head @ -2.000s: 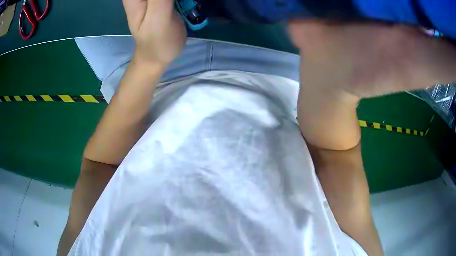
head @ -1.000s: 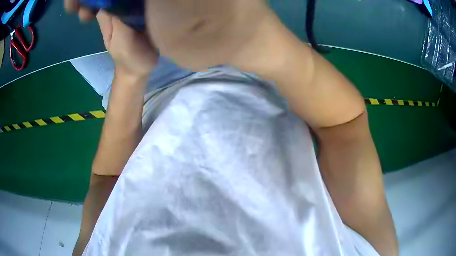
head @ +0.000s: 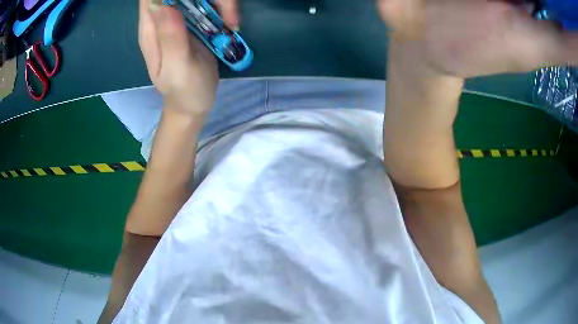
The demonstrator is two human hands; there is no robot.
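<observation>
My left hand (head: 180, 66) is at the top left and holds a light blue handle housing (head: 238, 56). The housing lies slanted, its open side up, with dark and silvery parts inside. Its upper end is cut off by the frame edge. My right hand (head: 469, 38) is at the top right, blurred and partly cut off. A deep blue barrel, which looks like the electric screwdriver (head: 566, 11), shows at its fingers at the right edge. Its bit is out of the picture. A tiny shiny speck, perhaps a screw (head: 312, 10), lies on the dark green bench between my hands.
Red-handled scissors (head: 39, 71) lie on the bench at the left. Blue handles (head: 56, 24) are above them, with a brown cardboard piece (head: 7, 76) at the left edge. A crinkled clear plastic bag (head: 555, 93) is at the right bench edge.
My right hand and the deep blue barrel have moved from beside my left hand to the far right. The housing in my left hand has come into clear view.
</observation>
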